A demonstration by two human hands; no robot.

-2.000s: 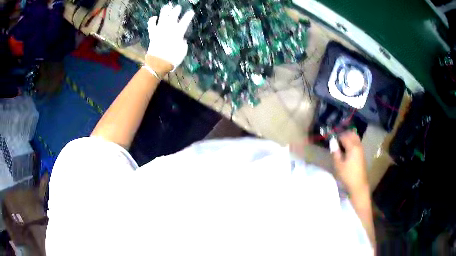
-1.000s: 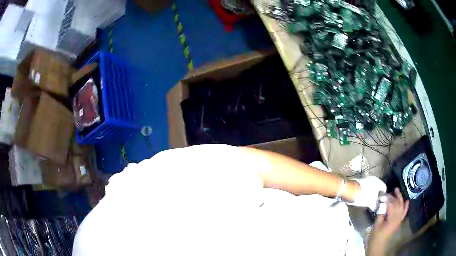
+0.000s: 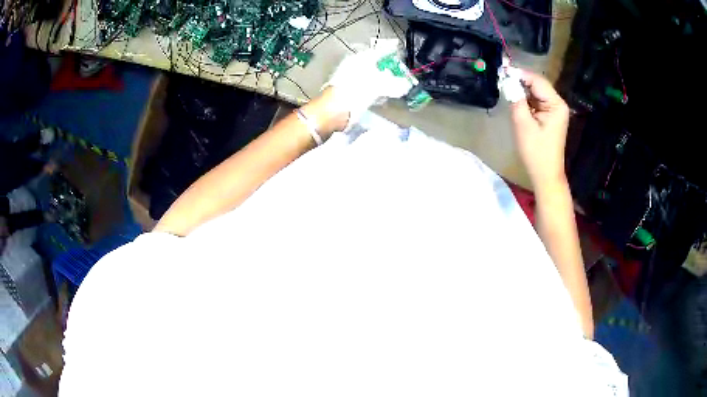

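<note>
My left hand (image 3: 368, 76), in a white glove, holds a green circuit board (image 3: 395, 67) just left of the rear housing. The black rear housing (image 3: 457, 91) lies on the bench with a small round green part (image 3: 480, 65) in it and a red wire. My right hand (image 3: 537, 101), with white-covered fingertips, pinches a thin red wire (image 3: 500, 35) at the housing's right side. The front housing (image 3: 527, 25) with a silver speaker (image 3: 448, 6) lies just beyond, cut off by the top edge.
A pile of green boards (image 3: 225, 31) with loose black wires lies at the bench's left. A carton (image 3: 146, 147) of dark items stands below the bench edge. Dark stacked housings (image 3: 620, 116) with green parts are at right. Another person's hand (image 3: 51, 167) shows at far left.
My left hand has moved from the board pile to the housings and now holds a board. My right hand has parted from it and pinches a red wire. The view has swung repeatedly.
</note>
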